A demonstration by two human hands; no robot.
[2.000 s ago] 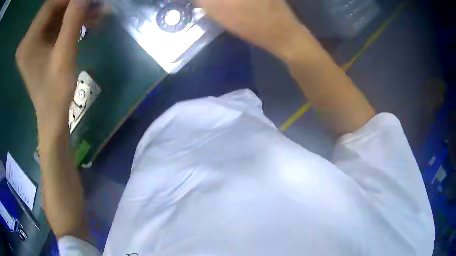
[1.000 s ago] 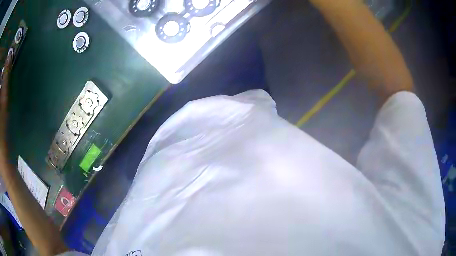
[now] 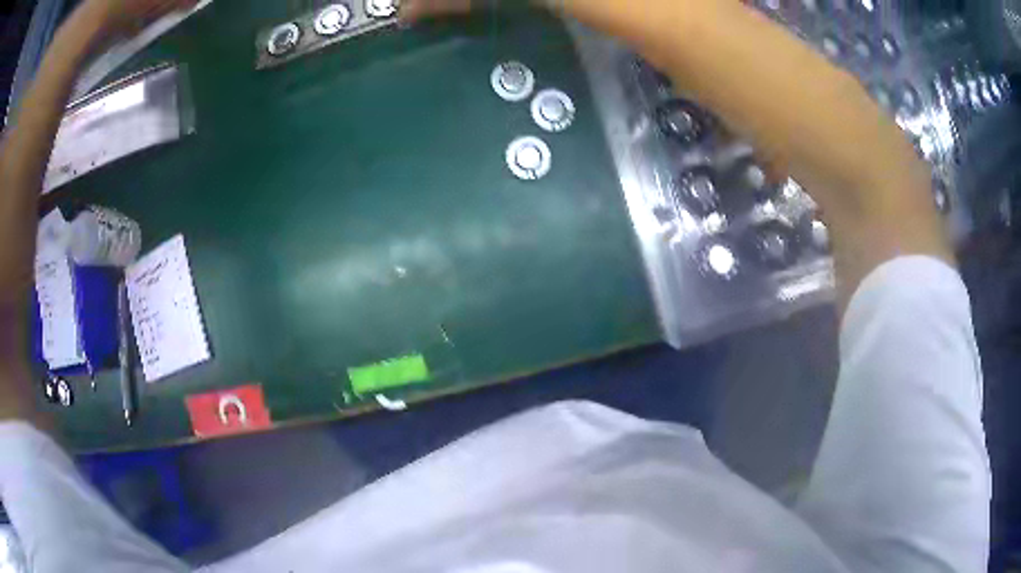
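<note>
A pale narrow holder (image 3: 325,36) lies at the top edge of the view, with three bright ringed round components showing. My right hand (image 3: 434,11) is blurred and cut off by the top edge, at the holder's right end; its grip is hidden. My left hand (image 3: 129,11) is at the top left, also blurred and cut off; I cannot tell what it holds. Three loose ringed discs (image 3: 527,158) lie on the green mat. The clear blister tray (image 3: 672,302) with rows of dark round components is on the right, partly under my right forearm.
On the left are a clear-covered white card (image 3: 118,125), a translucent roundish item (image 3: 106,235), a blue document tray (image 3: 99,319) with papers, a pen (image 3: 127,358) and a paper sheet (image 3: 166,308). Red (image 3: 228,411) and green (image 3: 387,374) labels mark the bench's front edge.
The view has turned left, and the tray now shows farther right. The holder that lay beside the green label is gone from there. Both hands are now at the top edge.
</note>
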